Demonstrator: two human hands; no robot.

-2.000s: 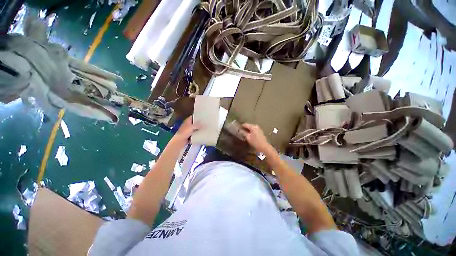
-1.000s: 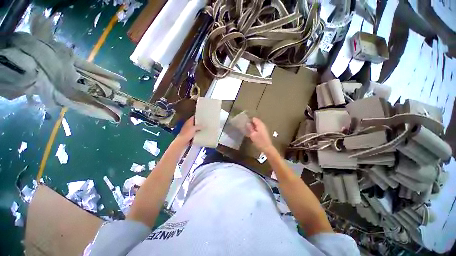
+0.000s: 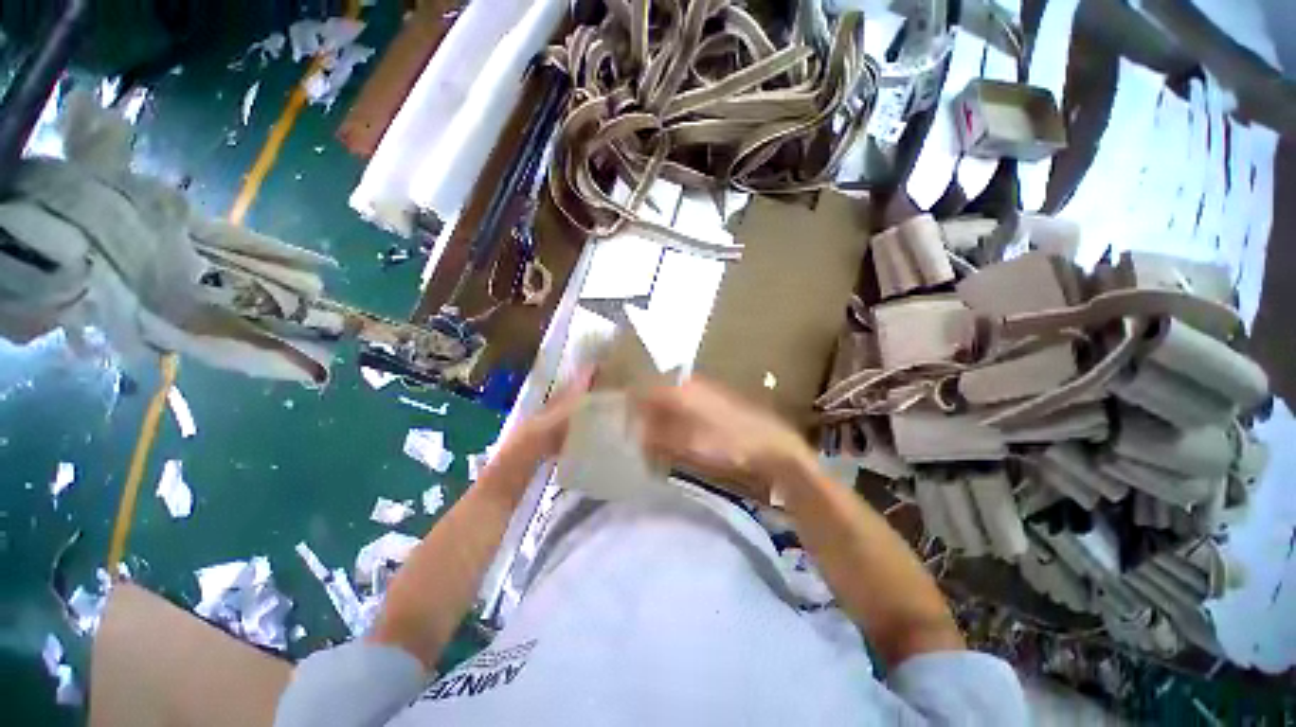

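A beige-taupe panel (image 3: pixel 608 446) is held close to my shirt, blurred by motion. My left hand (image 3: pixel 562 412) grips its left edge. My right hand (image 3: pixel 706 430) is at its upper right, blurred, with bent fingers; whether it grips the panel or something else cannot be told. White sheets (image 3: pixel 679 301) lie beyond my hands, on and beside the brown board (image 3: pixel 786 291).
A tangled pile of strips (image 3: pixel 711 107) lies at the far side. Tied bundles (image 3: pixel 1045 376) heap up at the right, with a small open box (image 3: pixel 1011 119) beyond. A white roll (image 3: pixel 462 114) lies at far left. Hanging strips (image 3: pixel 142 256) are at left above the scrap-littered floor.
Both hands have come closer to my body and to each other, with the panel. The small piece seen at my right hand is no longer clear. More white sheet shows on the board.
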